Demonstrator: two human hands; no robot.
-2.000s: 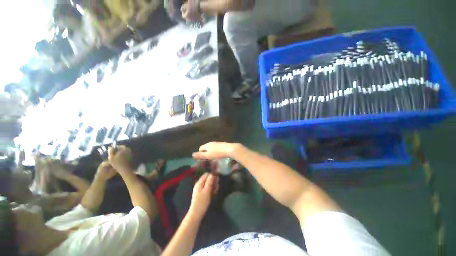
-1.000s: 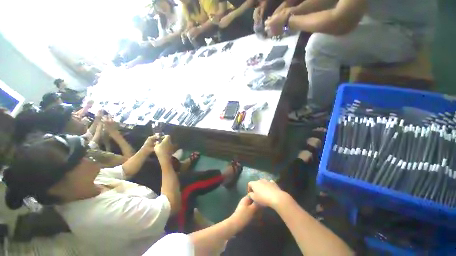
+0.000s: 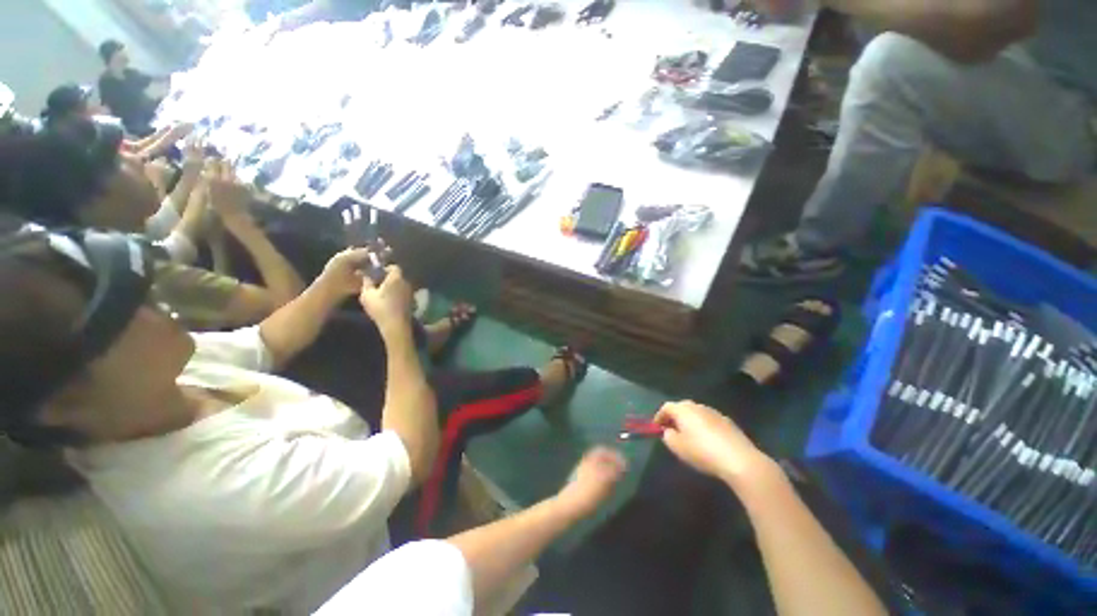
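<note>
My right hand (image 3: 710,439) is held out at the lower middle, above the dark lap, and grips a small red lead wire bundle (image 3: 645,427) between thumb and fingers. The bundle sticks out to the left of the fingertips, with small dark and pale bits at its end. My left hand (image 3: 594,479) is just left of and below the bundle, apart from it. It is blurred, with fingers curled, and I cannot tell whether it holds anything.
The white table (image 3: 565,72) carries bagged parts, a dark device (image 3: 598,209), a clear-bagged accessory set (image 3: 656,247) and short black rods (image 3: 475,205). A blue crate (image 3: 842,421) of black rods stands right. A seated person (image 3: 241,457) is at left, holding rods.
My hands were together and have moved apart; the red bundle now shows in my right hand. The view has turned, so the crate sits further right and lower.
</note>
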